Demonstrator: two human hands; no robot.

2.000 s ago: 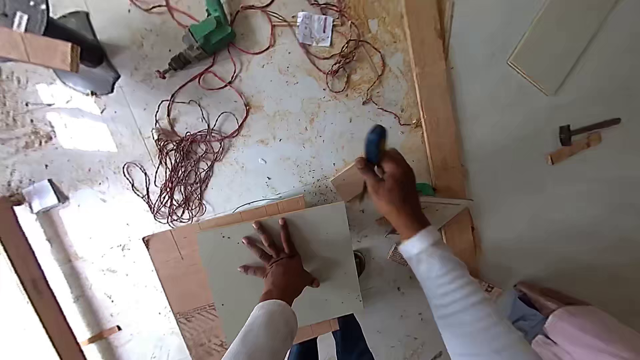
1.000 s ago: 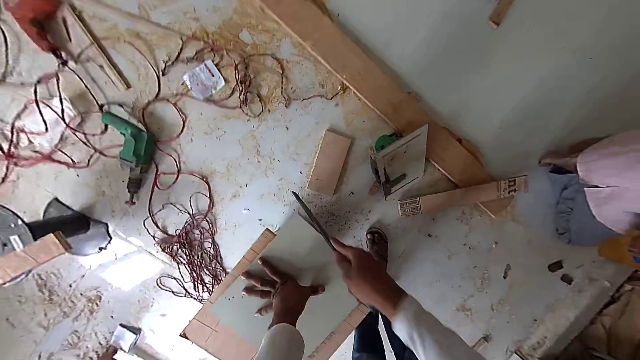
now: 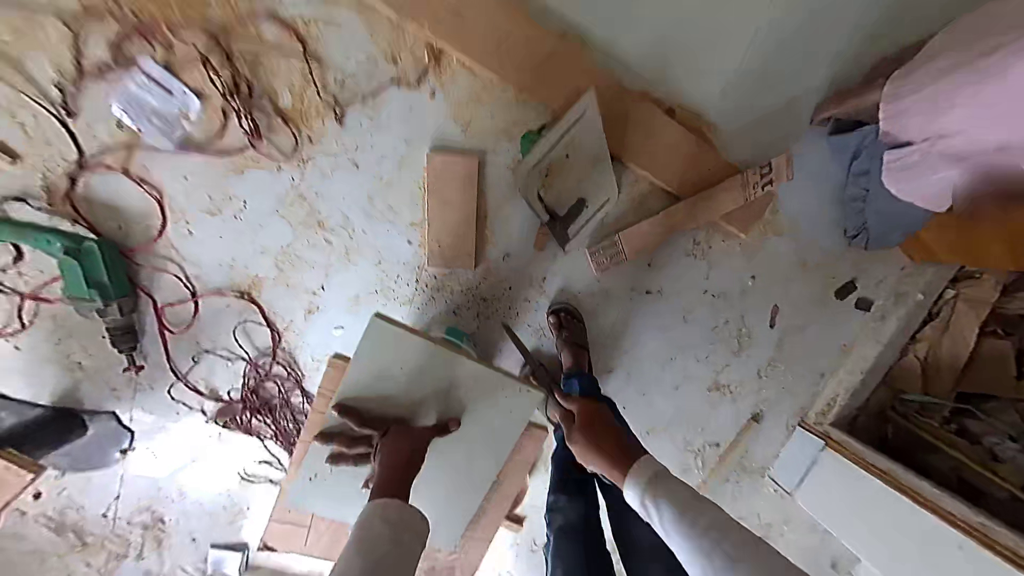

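A pale rectangular board point(image 3: 456, 384) lies tilted over brown-faced pieces point(image 3: 500, 500) beside my legs. My left hand point(image 3: 396, 448) rests flat on the board's face, fingers spread, gripping nothing. A long, narrow metal hand tool point(image 3: 524, 348), which looks like a file, is in my right hand point(image 3: 596, 436) at the board's right corner. Its tip points up and left, past the board's edge; my fingers hide its handle. Whether the tool touches the edge cannot be told. Behind the far edge, a small green thing point(image 3: 460, 338) partly shows. Dark dust is scattered on the floor beyond the board.
Left, a green power drill point(image 3: 96, 276) lies near tangled red cord point(image 3: 264, 392). A brown block point(image 3: 452, 210), a pale panel point(image 3: 572, 172) and a printed strip point(image 3: 688, 208) lie ahead. Another person's pink clothing point(image 3: 952, 112) shows at right, above a scrap-filled recess point(image 3: 944, 400).
Two seconds ago my right hand held a blue-ended tool above the board; it has come down to the board's right corner. My left hand stays on the board. The view has turned and shifted.
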